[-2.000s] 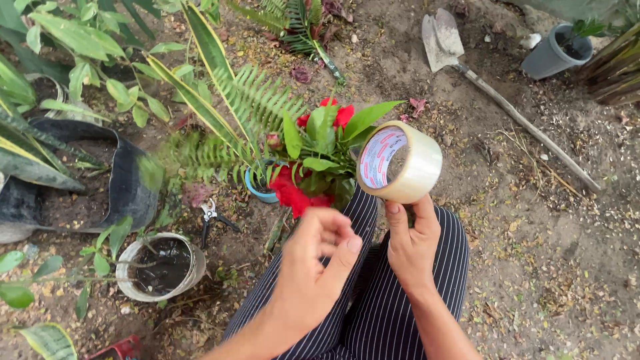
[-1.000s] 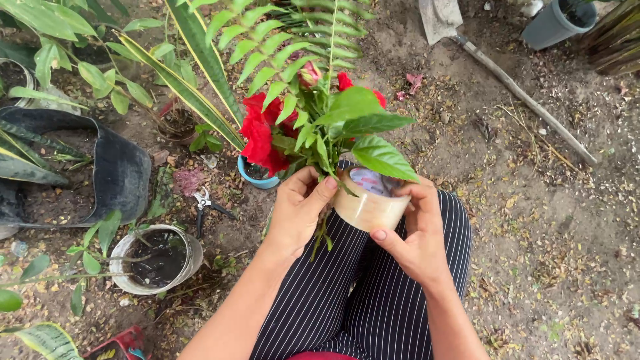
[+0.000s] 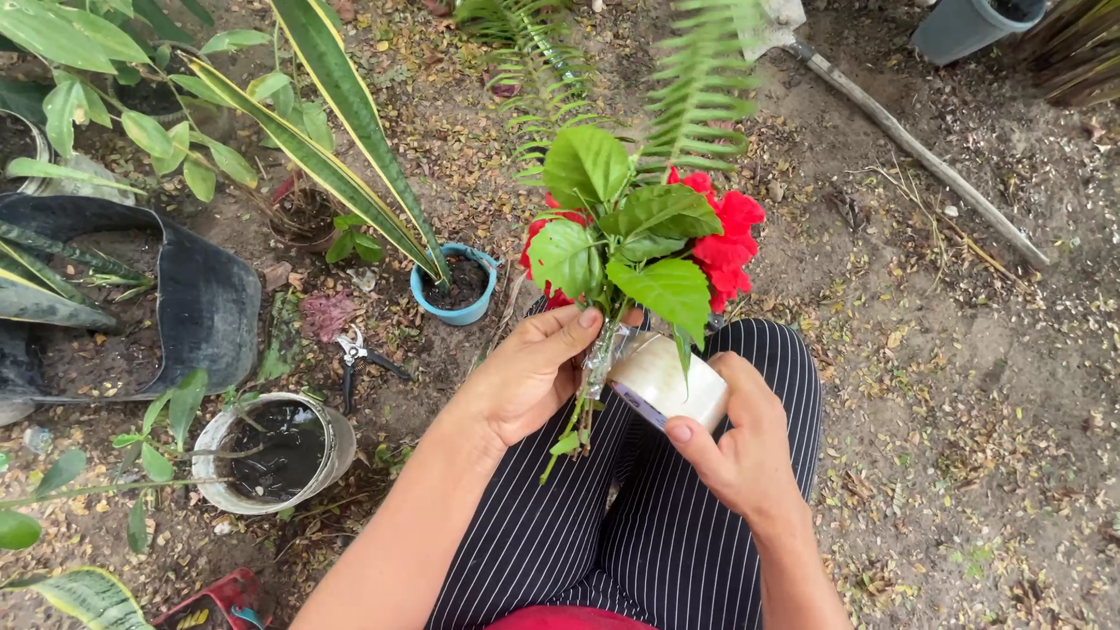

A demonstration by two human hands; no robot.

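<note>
Above my lap, my left hand (image 3: pixel 534 372) grips the stems of a bouquet of red flowers (image 3: pixel 728 241), green leaves (image 3: pixel 667 293) and fern fronds (image 3: pixel 700 87). Clear tape (image 3: pixel 600 360) lies around the stems just beside my left fingertips. It runs to a roll of packing tape (image 3: pixel 672 378), tilted close to the right side of the stems. My right hand (image 3: pixel 744 437) holds that roll between thumb and fingers. Part of my left fingers is hidden behind the stems.
Pruning shears (image 3: pixel 352 350) lie on the soil at left, near a blue pot (image 3: pixel 455 284) with a snake plant and a bucket of dark water (image 3: pixel 337 455). A black container (image 3: pixel 210 297) stands further left. A long-handled shovel (image 3: pixel 919 149) lies at upper right, near a grey pot (image 3: pixel 971 31).
Two seconds ago my left hand was off the bouquet; now it grips the stems. The tape roll has come down beside them, and clear tape now shows around the stems.
</note>
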